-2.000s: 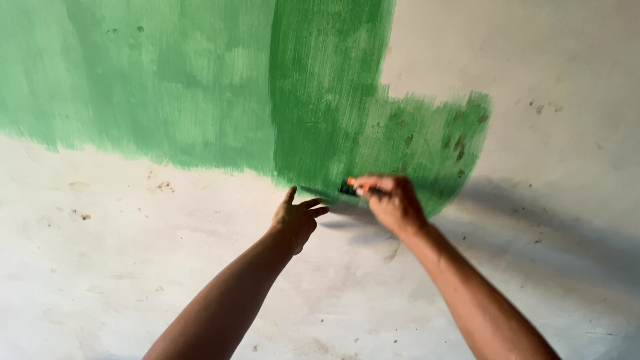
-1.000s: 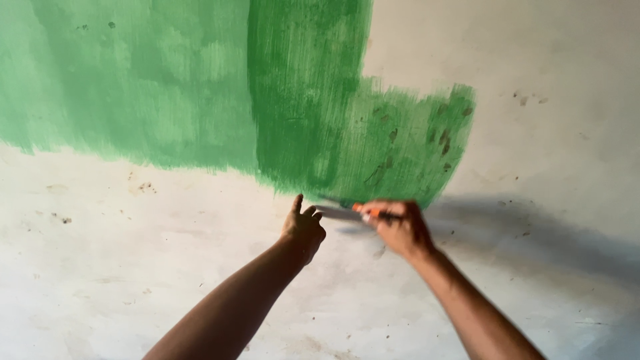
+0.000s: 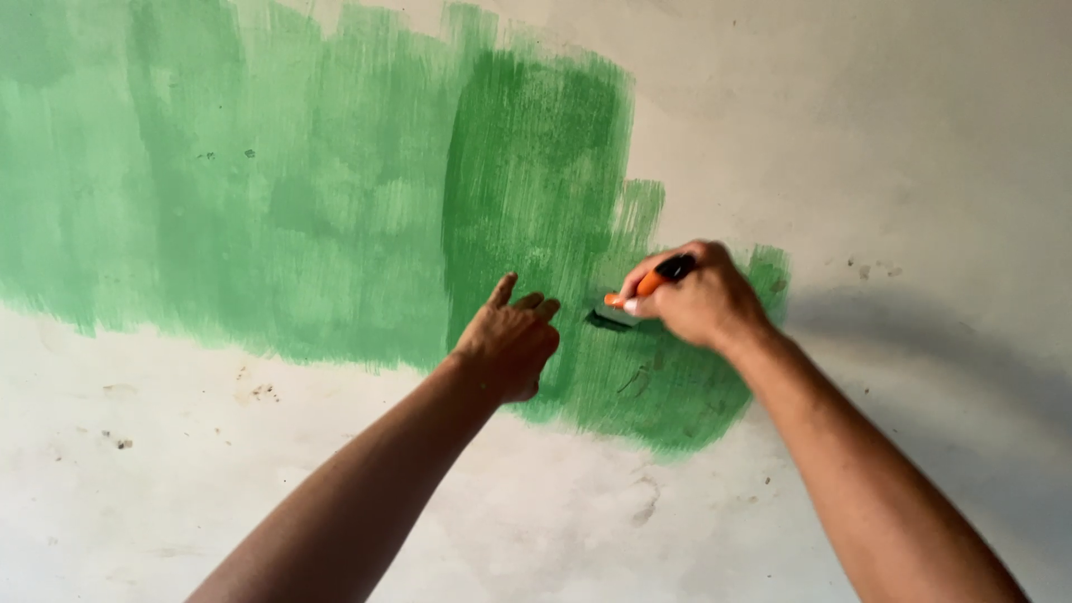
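Observation:
My right hand (image 3: 699, 293) grips a paintbrush (image 3: 651, 285) by its orange and black handle. The dark, wet-looking bristles lie on the green paint (image 3: 536, 184) of the wall, right of the darker green band. My left hand (image 3: 512, 343) is before the lower part of that dark band, left of the brush, with its fingers apart and nothing held. Whether its fingertips touch the wall I cannot tell. Lighter, streaky green covers the wall to the left.
Off-white wall (image 3: 837, 151) surrounds the green area above, to the right and below, with small brown stains and scuffs (image 3: 264, 392). A soft shadow of the arm (image 3: 904, 327) falls on the wall at the right.
The brush in my right hand has moved up from the lower edge of the green paint onto the painted area. My left hand has also risen over the green. The view has shifted upward.

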